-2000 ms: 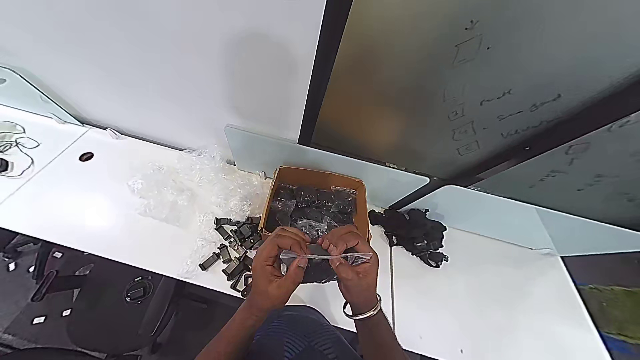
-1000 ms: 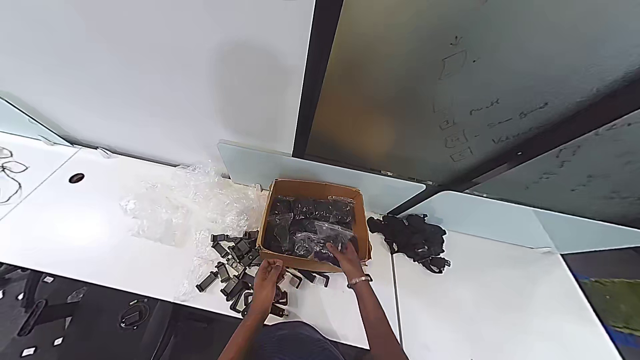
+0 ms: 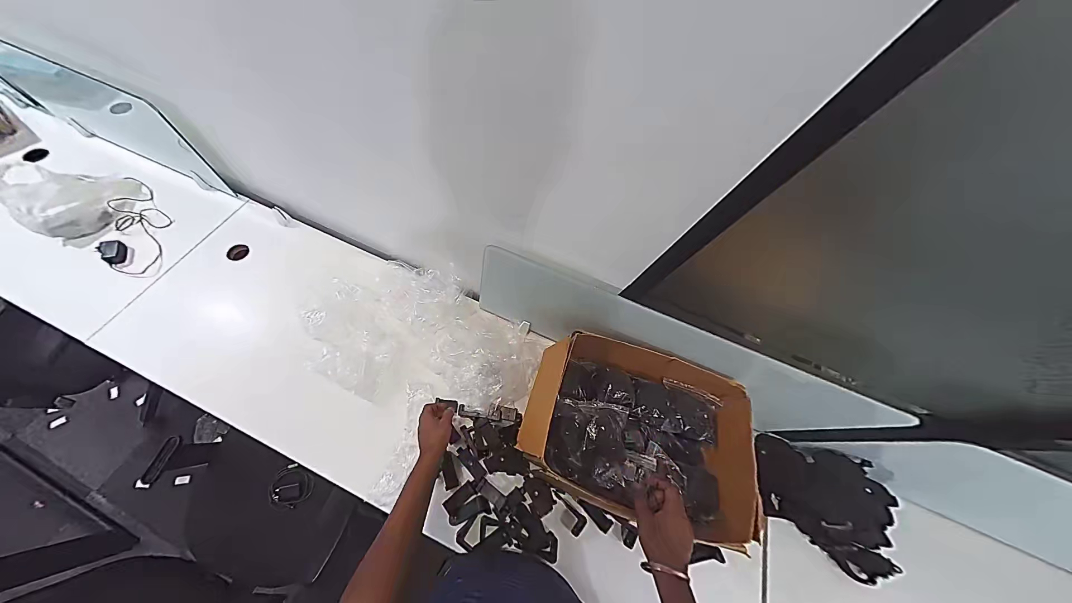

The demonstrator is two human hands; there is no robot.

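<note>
A cardboard box stands on the white desk, holding dark items in clear plastic bags. My right hand, with a metal bangle at the wrist, reaches into the box's front right part, its fingers at a clear bag; whether they grip it I cannot tell. My left hand is left of the box with its fingers closed on a small black part above a pile of black parts. Crumpled clear plastic bags lie behind and left of that hand.
A black heap of soft-looking items lies right of the box. A glass divider runs behind it. At the far left are a plastic bag and a black adapter with its cable. A dark chair is below the desk's edge.
My hands held a clear plastic bag between them earlier, then parted. My left hand has moved from the box's front edge to the pile's far left side. The view has swung left.
</note>
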